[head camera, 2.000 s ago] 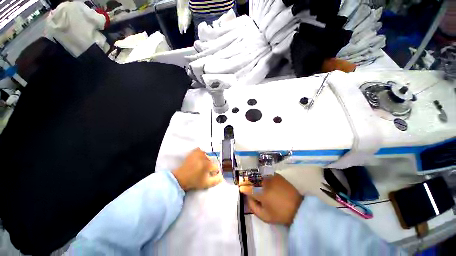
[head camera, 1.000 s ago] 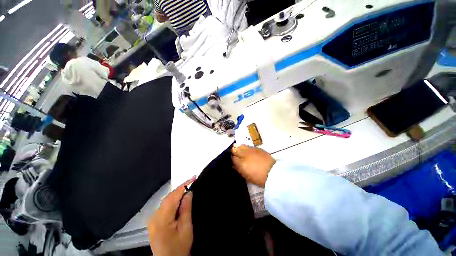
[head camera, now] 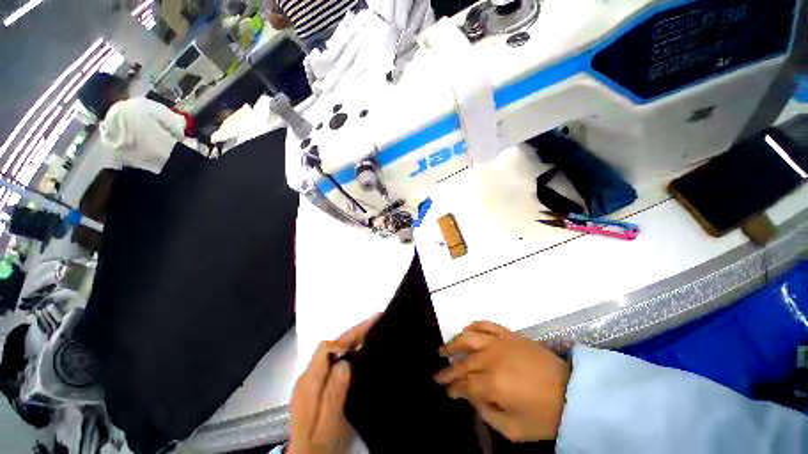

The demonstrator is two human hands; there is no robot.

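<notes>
A black fabric panel [head camera: 403,372] hangs over the table's front edge, its narrow tip just below the presser foot [head camera: 405,232] of the white sewing machine [head camera: 532,80]. My left hand [head camera: 330,390] grips the panel's left edge, with a small dark bit between the fingertips. My right hand [head camera: 505,377] lies at the panel's right edge, fingers bent and fingertips on the cloth; I cannot tell if they pinch it. Pale fabric shows under my left hand.
A large black panel stack [head camera: 199,284] lies left. Right of the needle are a yellow-brown block [head camera: 452,235], thread snips [head camera: 602,228], a dark blue scrap [head camera: 589,182] and a smartphone [head camera: 740,182]. Light grey panels [head camera: 354,53] lie behind the machine. Two people are beyond.
My right hand has moved down and right, away from the needle, along the panel's right edge. My left hand has shifted slightly right and down, still gripping. The view has moved a little.
</notes>
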